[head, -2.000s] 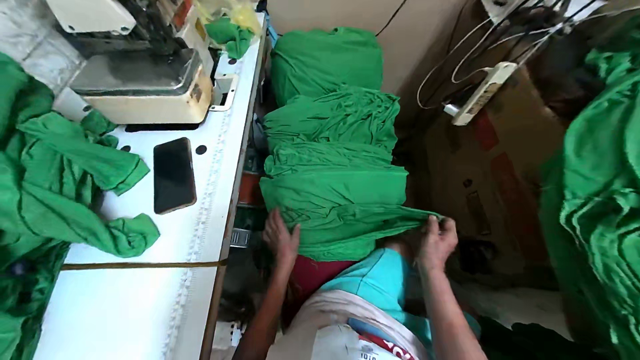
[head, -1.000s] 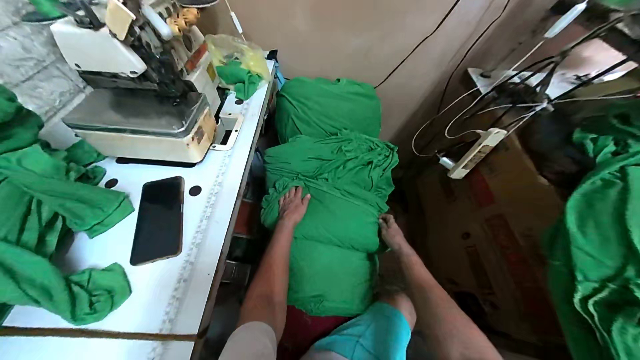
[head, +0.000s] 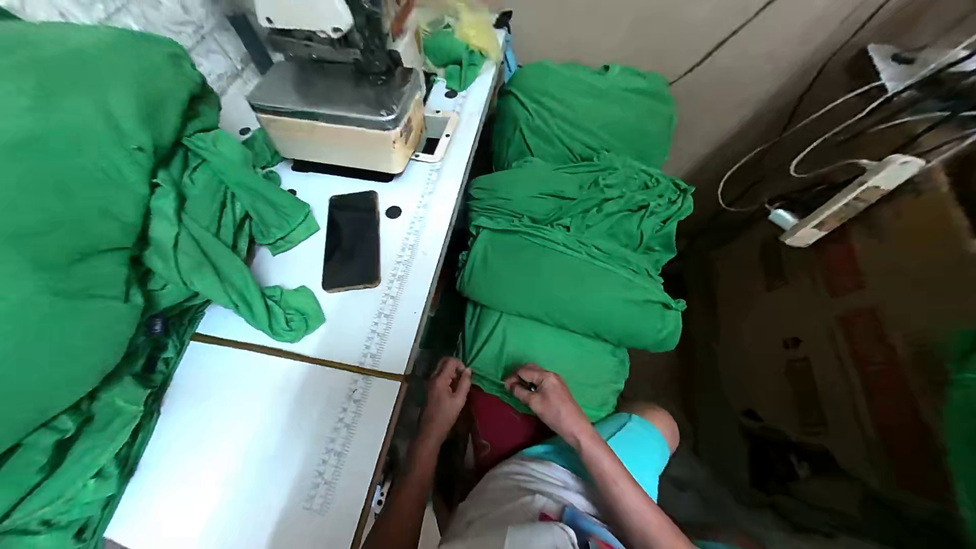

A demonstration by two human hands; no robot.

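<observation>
Folded green fabric [head: 568, 286] lies in a row of overlapping layers beside the white table, reaching to my lap. At the near edge of the closest layer [head: 545, 351], my left hand [head: 448, 393] pinches the fabric's left corner between thumb and fingers. To its right, my right hand [head: 545, 393] grips the same edge, with a small dark object [head: 528, 385] showing between its fingers; what it is cannot be made out. Part of a dark red surface [head: 499, 427] shows just below the edge.
On the white table [head: 252, 435] with printed ruler markings stand a sewing machine [head: 343, 107] and a black smartphone [head: 351, 242]. A large heap of green fabric [head: 69, 229] covers its left side. At right, a white power strip [head: 854, 200] with cables hangs by a cardboard box [head: 808, 305].
Both hands have moved from on top of the fabric pile back toward my body, to the near fabric edge. More green fabric shows at the left after the view shifted.
</observation>
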